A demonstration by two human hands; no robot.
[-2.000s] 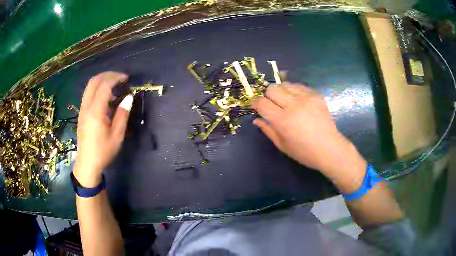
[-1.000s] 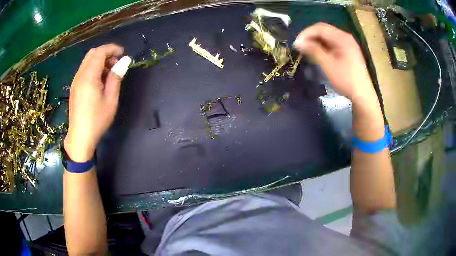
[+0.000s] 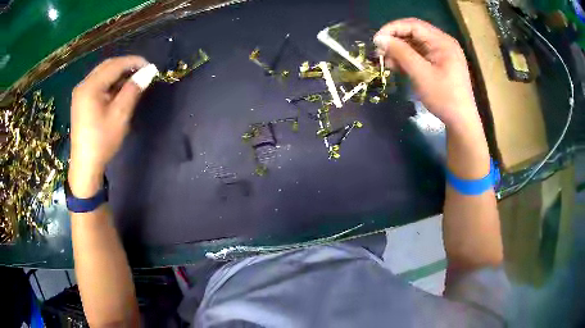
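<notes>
Several brass contact strips [image 3: 328, 80] lie in a loose cluster on the dark mat [image 3: 211, 141], right of centre. More strips with thin dark wires lie below and left of them. My right hand [image 3: 428, 64] is at the cluster's upper right edge, its thumb and forefinger pinched at a brass strip. My left hand [image 3: 112, 96], with a white finger cot on one fingertip, is at the left with fingertips closed on one end of a brass strip with wire [image 3: 179, 70]. Details at both fingertips are blurred.
A large pile of brass strips [image 3: 25, 166] lies at the left edge of the bench. A brown cardboard tray [image 3: 507, 96] stands at the right, with a small dark tray holding a yellow square [image 3: 518, 62]. A green conveyor [image 3: 70, 25] runs behind.
Both hands have moved up and outward over the two seconds. The cluster has been spread and shifted up and right, with several strips now lying apart around the middle.
</notes>
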